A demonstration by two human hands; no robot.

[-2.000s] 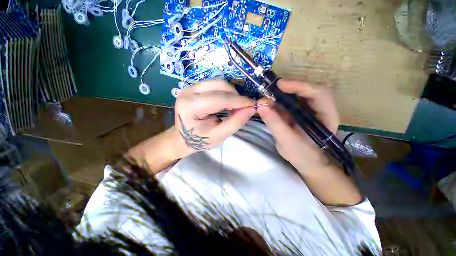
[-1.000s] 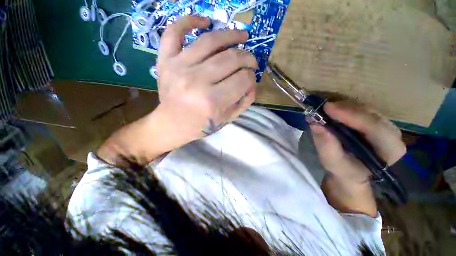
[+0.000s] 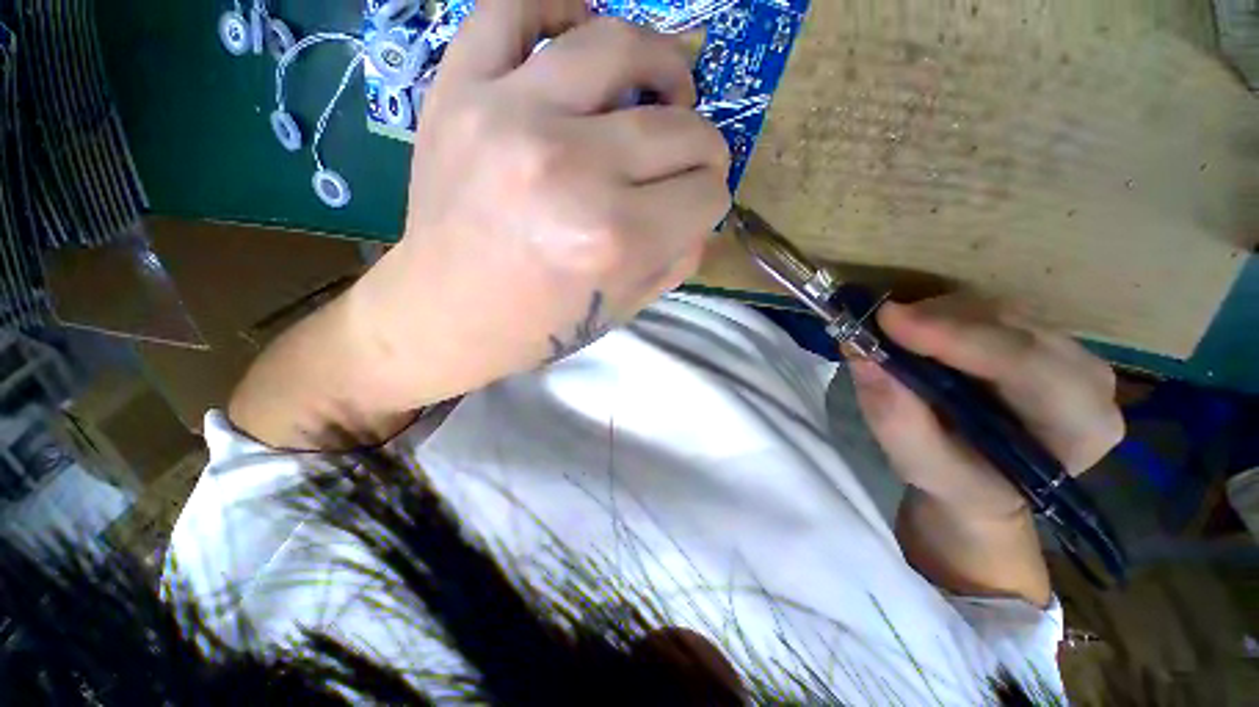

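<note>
My right hand [image 3: 987, 401] holds the black soldering iron [image 3: 953, 401] by its handle. Its metal tip and the thin curved tube beside it point up-left, close to my left fingers. My left hand [image 3: 566, 194] is over the blue circuit board [image 3: 757, 62], back of the hand up and fingers curled. It covers much of the board, and its fingertips are hidden, so I cannot tell if it holds anything. White lead wires show at the board's right part. Several white ring discs [image 3: 330, 188] on white leads lie at the board's left edge and on the green mat.
The tan work board [image 3: 994, 166] lies under and right of the circuit board. The green mat [image 3: 207, 152] is at the left. Stacked boards [image 3: 62, 166] stand at the far left. A brown cardboard surface [image 3: 207, 263] is below the mat's edge.
Both hands were together pinching something thin below the board. They moved apart: the left went up over the board, the right went right and down with the iron. Lately the left shifted slightly upward.
</note>
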